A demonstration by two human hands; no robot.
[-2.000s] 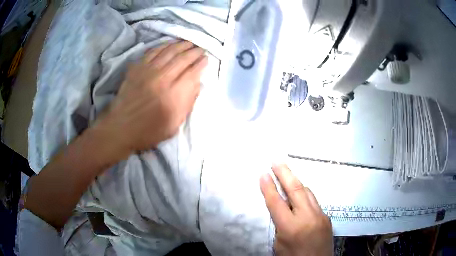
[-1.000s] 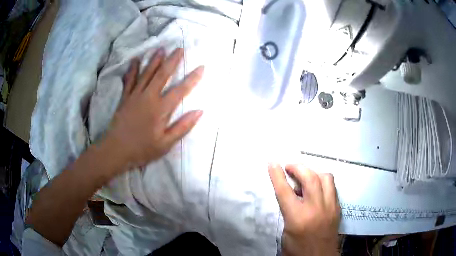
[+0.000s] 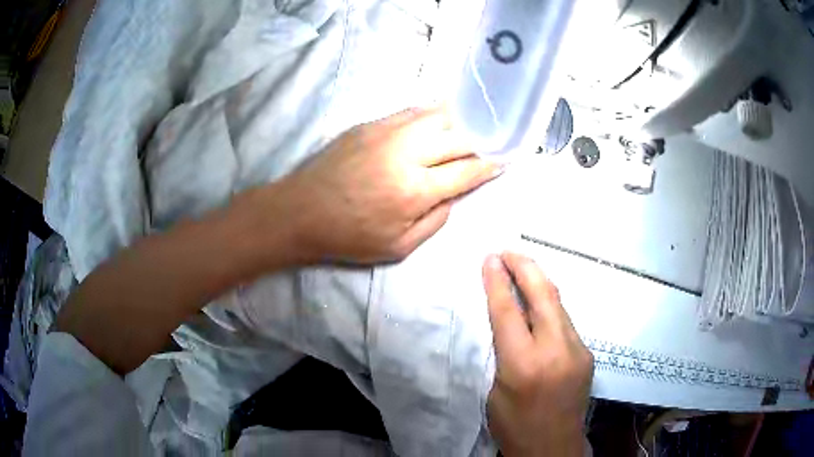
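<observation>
The pale grey-white garment (image 3: 411, 330) lies spread over the table and hangs past its front edge. My left hand (image 3: 384, 192) rests on it palm down, fingers pointing right and their tips under the lamp's lower end. My right hand (image 3: 535, 348) is at the garment's right edge, fingers close together; glare hides whether it pinches the cloth. The sewing lamp (image 3: 522, 71) glares beside the white machine head (image 3: 714, 62). The needle area (image 3: 638, 147) is right of the lamp and no cloth is visible under it.
A stack of folded off-white strips (image 3: 750, 241) stands on the table at the right. A numbered scale (image 3: 678, 364) with a small dark tab (image 3: 770, 395) runs along the front edge. A brown panel (image 3: 45, 107) is at the far left.
My left hand has moved right across the garment to the lamp. My right hand has moved slightly up, its fingers closer together. The garment has shifted and the lamp and machine appear higher in view.
</observation>
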